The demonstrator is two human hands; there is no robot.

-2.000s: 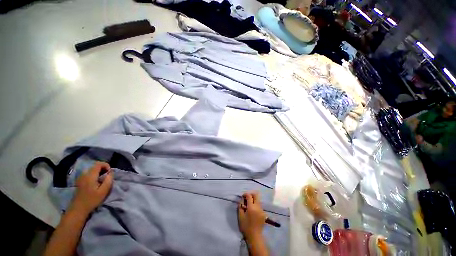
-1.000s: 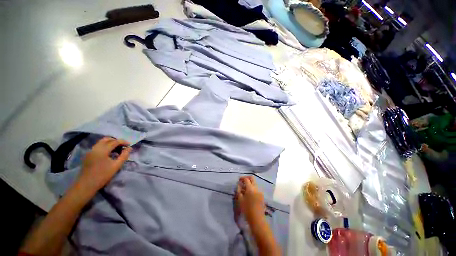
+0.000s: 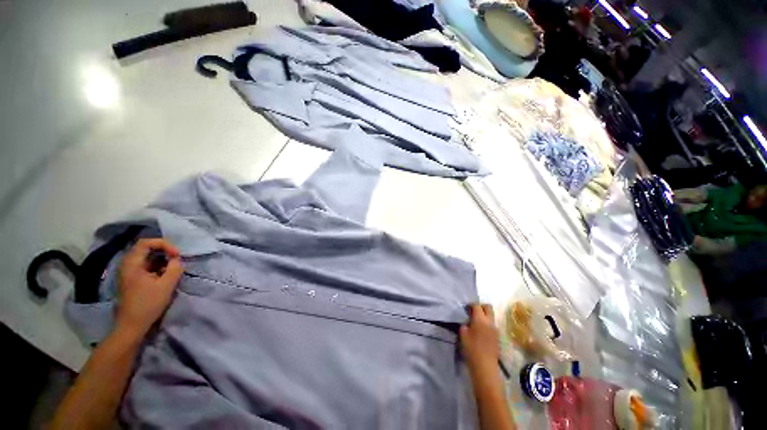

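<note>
A light blue-grey shirt point(image 3: 311, 361) lies flat before me on a black hanger point(image 3: 52, 270), its hook pointing left. The placket runs across the shirt with a few tiny pale buttons point(image 3: 311, 294). My left hand point(image 3: 149, 281) is at the neck end, fingers closed on the shirt by the collar point(image 3: 189, 235), with a small dark thing at the fingers. My right hand point(image 3: 479, 336) pinches the shirt's placket at the hem end. One sleeve point(image 3: 349, 180) stretches away across the table.
A second shirt point(image 3: 362, 101) on a hanger lies beyond. A dark brush point(image 3: 185, 29) lies far left. On the right are a white strip bundle point(image 3: 538, 227), a round tub point(image 3: 537, 382), a bottle of pink liquid point(image 3: 580, 403) and clear poly bags point(image 3: 635, 311). A person in green point(image 3: 727, 214) is far right.
My right hand has moved right along the placket to the hem. My left hand has moved from the collar's point back towards the neck. The placket now lies straighter and overlapped.
</note>
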